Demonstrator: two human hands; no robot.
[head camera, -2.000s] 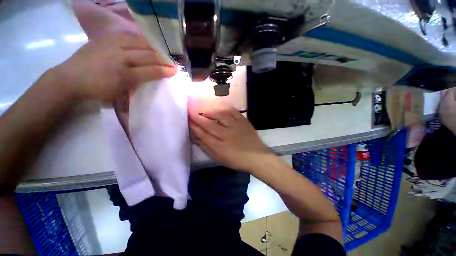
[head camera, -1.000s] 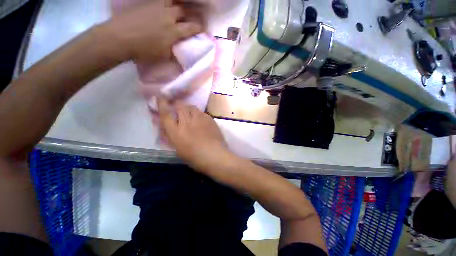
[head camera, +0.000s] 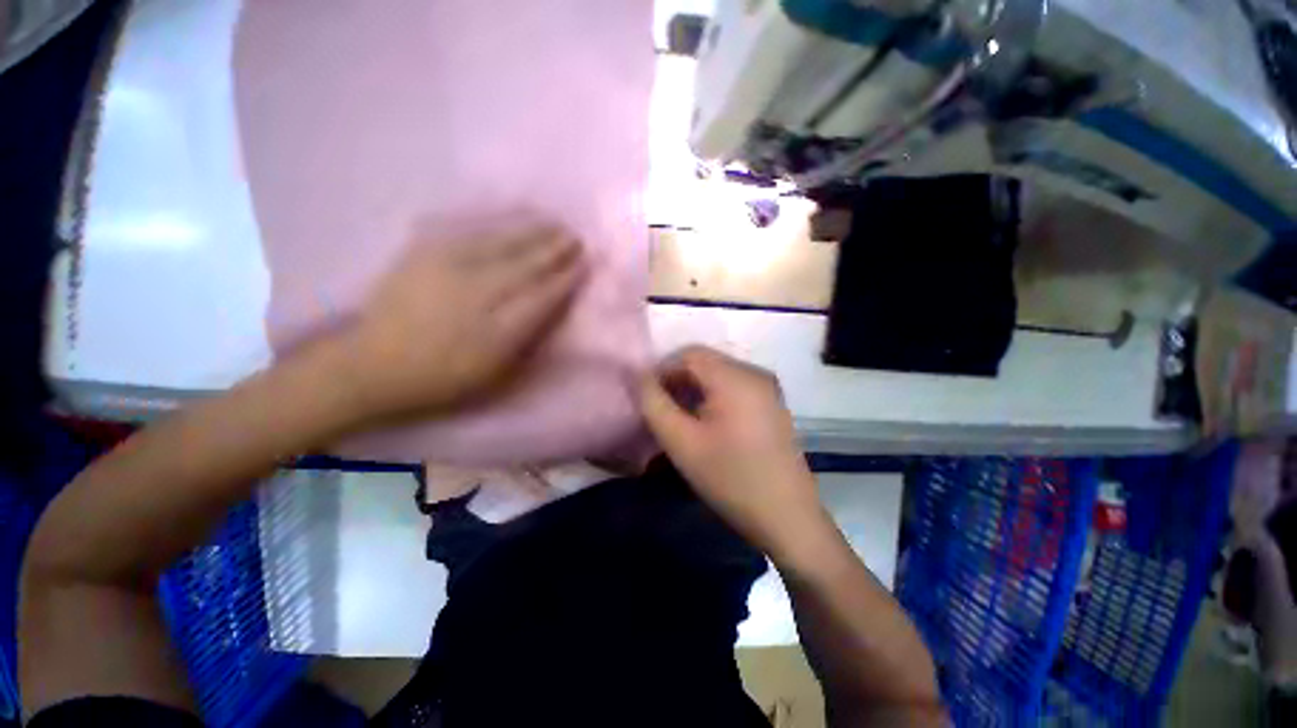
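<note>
A wide dusty pink panel (head camera: 441, 128) lies spread on the white tabletop, left of the needle area, its near end over the table's front edge. My left hand (head camera: 477, 306) lies flat on the panel, fingers extended, slightly blurred. My right hand (head camera: 718, 427) pinches the panel's right edge near the front of the table. A paler piece (head camera: 534, 488) shows below the table edge against my lap; how it joins the panel is hidden. The sewing machine (head camera: 882, 100) stands to the right, its lamp lighting the needle area (head camera: 754, 199).
A black cloth pad (head camera: 925, 277) lies on the bed under the machine arm. Blue plastic baskets (head camera: 996, 569) stand below the table at right, another (head camera: 235, 626) at left. A white board (head camera: 342, 569) is beside my lap. Dark cloth is at far left.
The bunched pink cloth is now spread flat on the table. My left hand moved down onto it, and my right hand moved right to its edge.
</note>
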